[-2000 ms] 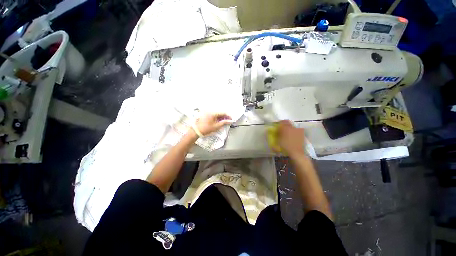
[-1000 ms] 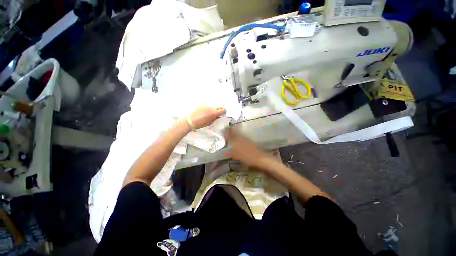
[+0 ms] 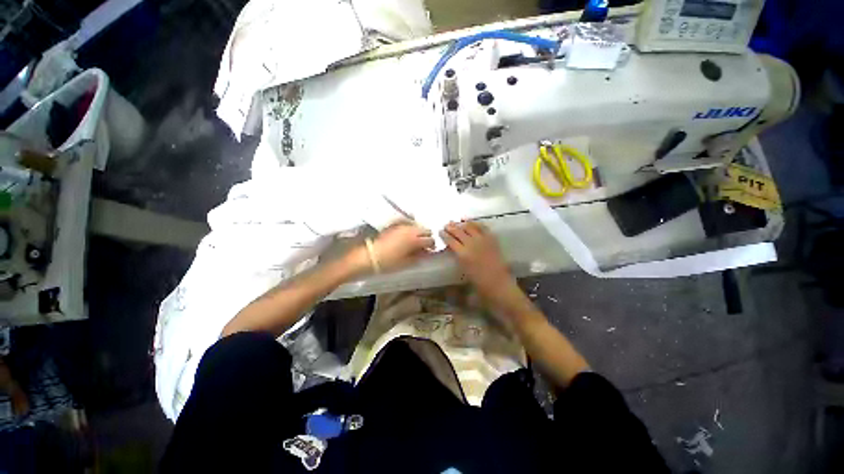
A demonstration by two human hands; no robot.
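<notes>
A white garment piece (image 3: 268,218) lies over the left of the machine table and hangs off its front edge. Its edge runs to the presser foot and needle area (image 3: 465,178). My left hand (image 3: 404,244) holds the garment edge just in front of the needle area. My right hand (image 3: 469,248) is close beside it, fingertips on the same edge. The fingertips are small and partly hidden by cloth. Yellow-handled scissors (image 3: 562,171) lie on the bed right of the needle. A white tape (image 3: 566,239) runs from near the needle to the right along the front edge.
The cream sewing machine (image 3: 592,106) spans the back, with a control panel (image 3: 701,23) on top. A black slab (image 3: 653,204) and a dark pouch (image 3: 731,218) lie at right by a yellow label (image 3: 749,188). A white pile (image 3: 296,51) sits at the back left. A tub (image 3: 88,116) stands far left.
The scissors, in my right hand two seconds ago, lie on the bed. My right hand has moved left, then up to the garment edge beside my left hand. The garment corner in front has shifted.
</notes>
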